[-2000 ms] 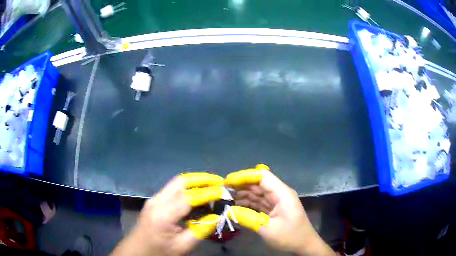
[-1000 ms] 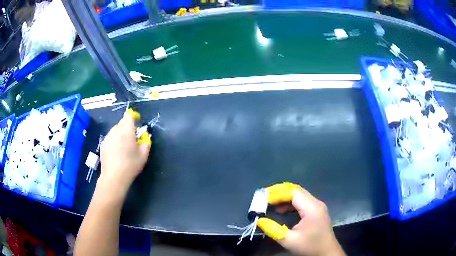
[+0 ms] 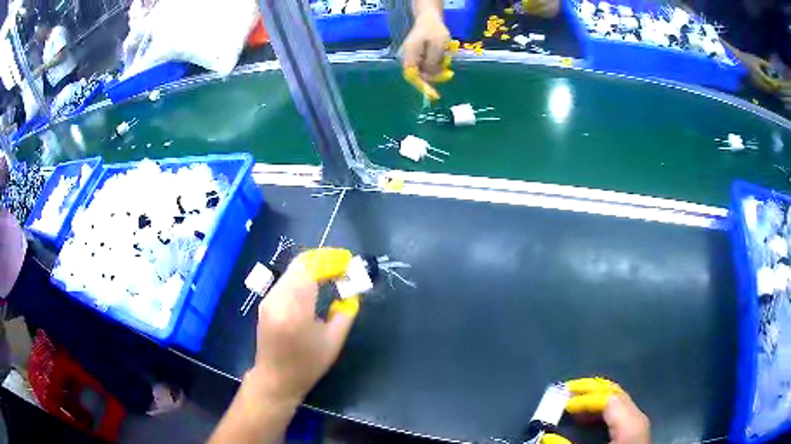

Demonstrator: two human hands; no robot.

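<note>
My left hand point(image 3: 299, 321), with yellow finger cots, grips a white wired unit point(image 3: 356, 277) between thumb and finger, over the bench left of centre. The unit's black end and thin wires point right. My right hand point(image 3: 607, 412), also with yellow cots, holds another white wired unit point(image 3: 551, 406) at the bottom edge; its dark end points down, and the hand is partly cut off by the frame. A third wired unit point(image 3: 259, 278) lies on the bench just left of my left hand.
A blue bin point(image 3: 186, 316) heaped with white parts stands left; another blue bin point(image 3: 744, 347) is at the right edge. A metal upright point(image 3: 317, 95) rises from the pale rail point(image 3: 520, 192). Beyond, the green belt point(image 3: 607, 139) carries several units, and another person's hand point(image 3: 425, 52) reaches over it.
The view has swung left. My left hand, at the unit near the upright's foot before, now holds it further toward me. My right hand still holds its unit, now lower in the picture.
</note>
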